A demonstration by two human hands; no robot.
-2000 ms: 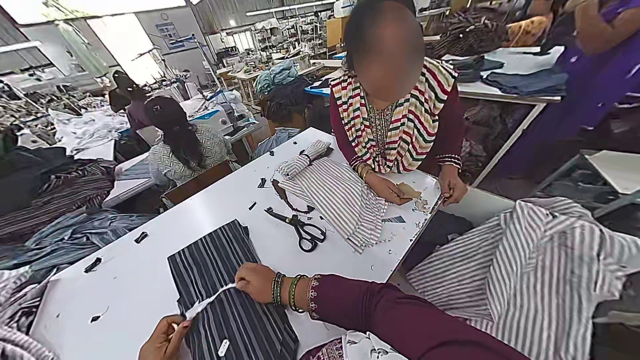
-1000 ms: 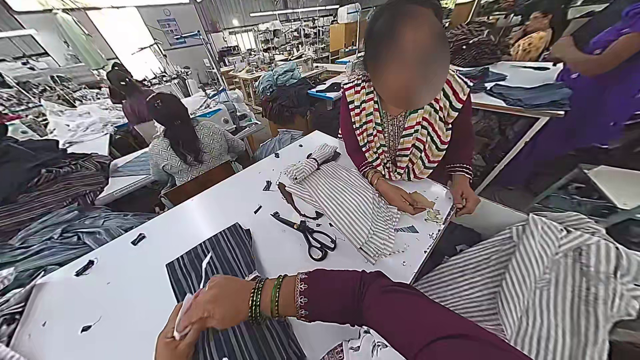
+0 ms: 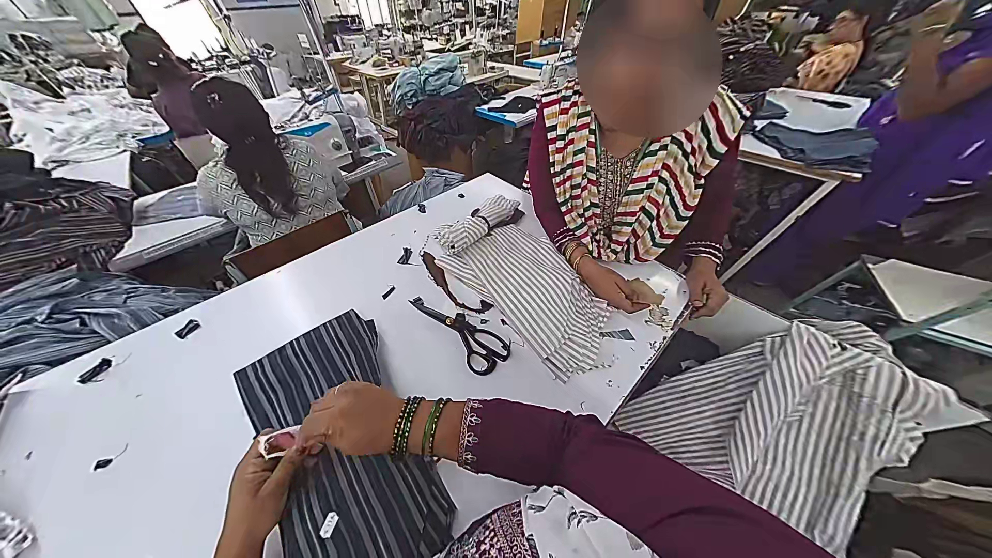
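Note:
My left hand [image 3: 263, 480] grips a small white and pink piece [image 3: 279, 442], which looks like folded paper or cloth. The fingertips of my right hand [image 3: 353, 418] pinch the same piece from the other side. Both hands are over a dark blue striped fabric stack [image 3: 310, 372] lying on the white table. Near its lower end lies a small white tag [image 3: 329, 525]. Black-handled scissors [image 3: 473, 341], partly spread, lie to the right, beside a pile of grey and white striped cloth [image 3: 519, 287] with a tied roll [image 3: 480, 225] on top.
Across the white table [image 3: 155, 418] a co-worker [image 3: 635, 178] holds a small beige piece at the table's edge. Dark scraps [image 3: 94, 370] lie scattered on the left. Striped cloth [image 3: 790, 403] is heaped at right. Other people sit among sewing machines behind.
The white strip stretched between my hands two seconds ago is now bunched small between my fingers. My right hand has come close to my left.

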